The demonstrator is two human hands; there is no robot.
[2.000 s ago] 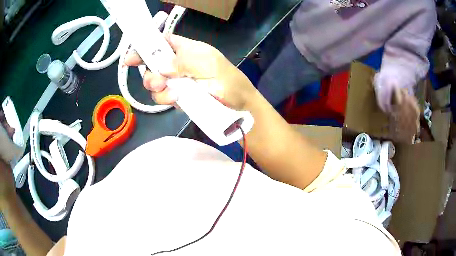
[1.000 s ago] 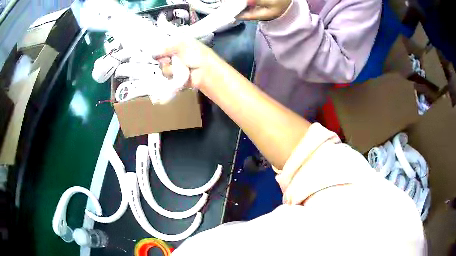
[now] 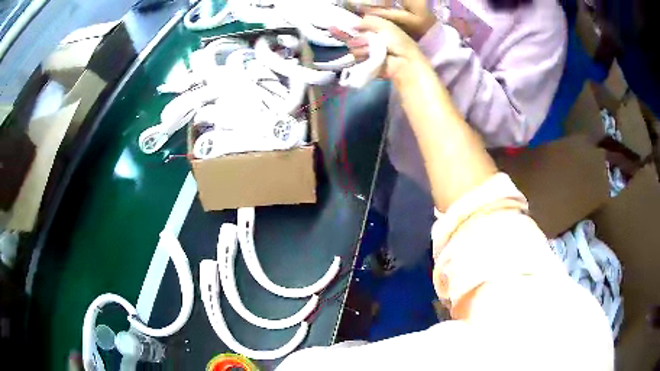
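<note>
My right hand (image 3: 383, 51) holds a white curved housing (image 3: 367, 67) beyond the back right of the small carton, close to the co-worker's hands. Thin red wires (image 3: 342, 138) hang below it to a tiny pale tip near the bench edge. The small brown carton (image 3: 255, 181) is heaped with white housings, some with round grille ends. My left hand is not clearly visible; a small skin-coloured blur at the bottom left edge may be part of it.
Three slotted curved strips (image 3: 230, 279) lie nested on the black bench. Another housing (image 3: 181, 282), a clear jar (image 3: 150, 348) and an orange tape dispenser (image 3: 231, 362) are nearer. A co-worker in a pink-lilac sweatshirt (image 3: 499, 80) is alongside. A large carton (image 3: 561, 181) at right holds housings.
My right hand has moved from near my body, over the small carton, to beyond its right side. The view has swung towards the carton, and the tape dispenser now sits at the bottom edge.
</note>
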